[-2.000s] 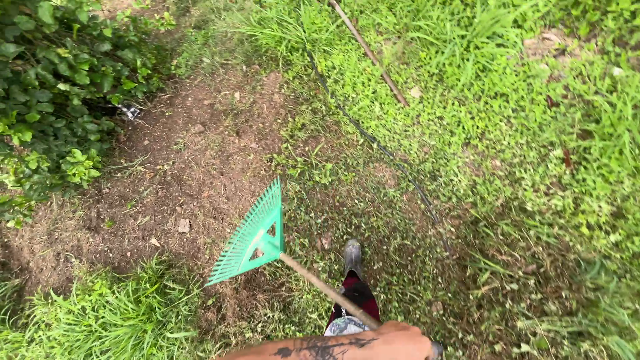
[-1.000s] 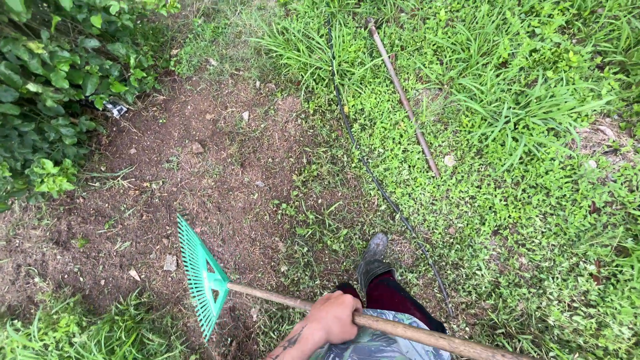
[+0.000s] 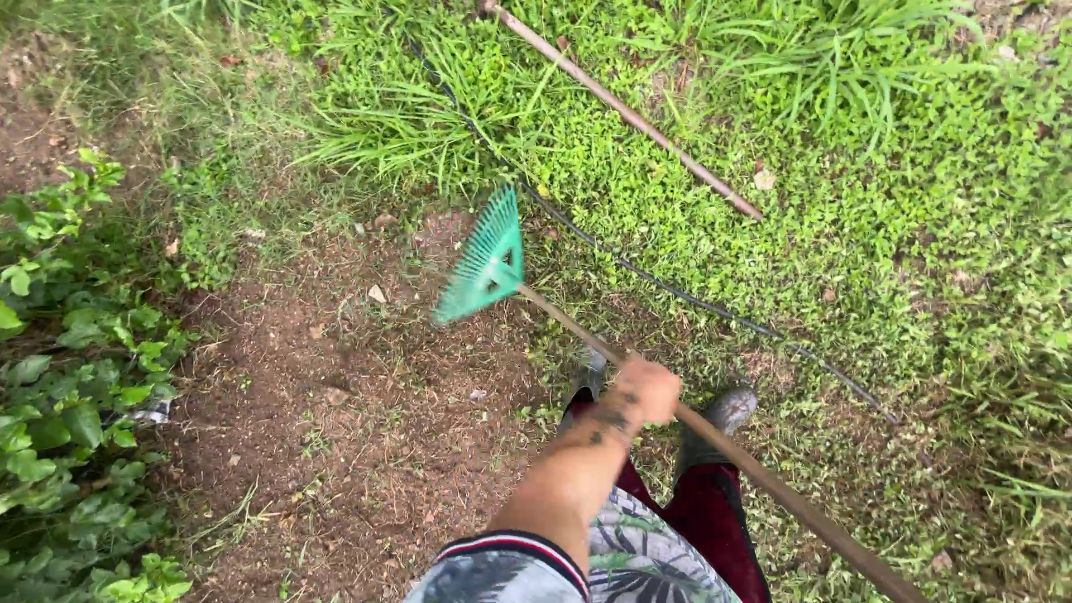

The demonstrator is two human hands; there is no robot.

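Observation:
My left hand (image 3: 649, 392) is closed around the wooden handle of a green plastic leaf rake (image 3: 494, 264). The rake's fanned head is up and to the left of the hand, over the line where bare soil meets grass, and looks slightly blurred. From the hand, the handle runs down to the lower right and leaves the frame. My right hand is out of view, so what it holds is hidden.
A wooden pole with a dark end (image 3: 636, 120) lies on the grass. A thin black hose or cable (image 3: 662, 285) curves past my boots (image 3: 729, 410). Leafy bushes (image 3: 75, 419) border the bare soil (image 3: 360, 469) on the left.
The rake head has moved from the bare soil up to the grass edge near the black line. Both boots now show, where one showed before. The view has shifted.

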